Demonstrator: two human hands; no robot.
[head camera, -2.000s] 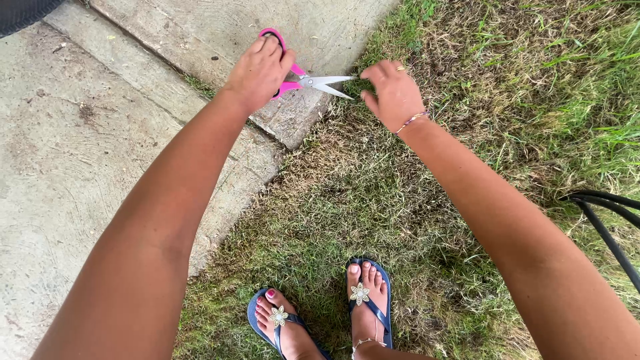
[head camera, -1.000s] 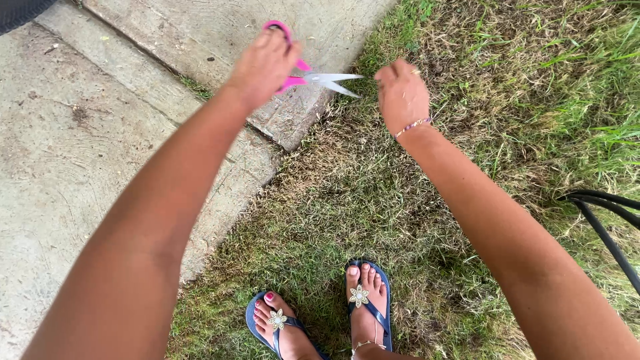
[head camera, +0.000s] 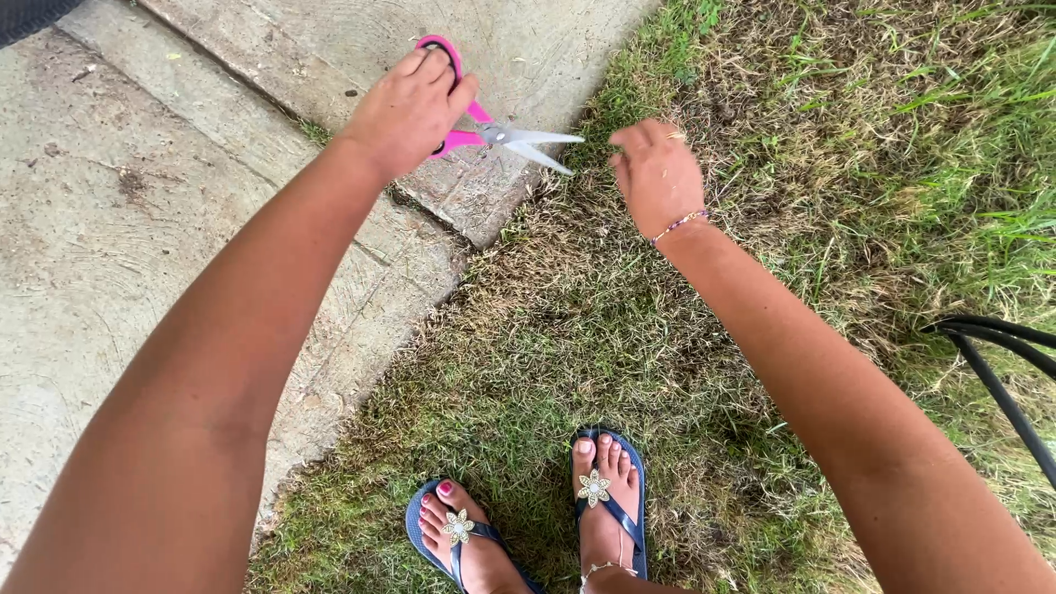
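Observation:
My left hand (head camera: 412, 103) grips a pair of scissors (head camera: 501, 136) by their pink handles, above the edge of the concrete. The metal blades are apart and point right, toward my other hand. A short gap separates the blade tips from my right hand (head camera: 660, 176), which hovers over the grass (head camera: 561, 346) with its fingers curled. Nothing shows clearly in that hand, though its fingertips are partly hidden and slightly blurred. A beaded bracelet (head camera: 681, 225) circles the right wrist.
Concrete slabs (head camera: 157, 165) with a stepped edge fill the left side. My feet, in blue flip-flops (head camera: 639, 495) with flower ornaments, stand on the grass. Black cable-like strands (head camera: 998, 375) reach in at the right edge. A dark object (head camera: 29, 16) shows in the top left corner.
Two seconds ago my right fingers were close to the blade tips; they have since drawn a little to the right. The scissors have stayed in my left hand with their blades apart.

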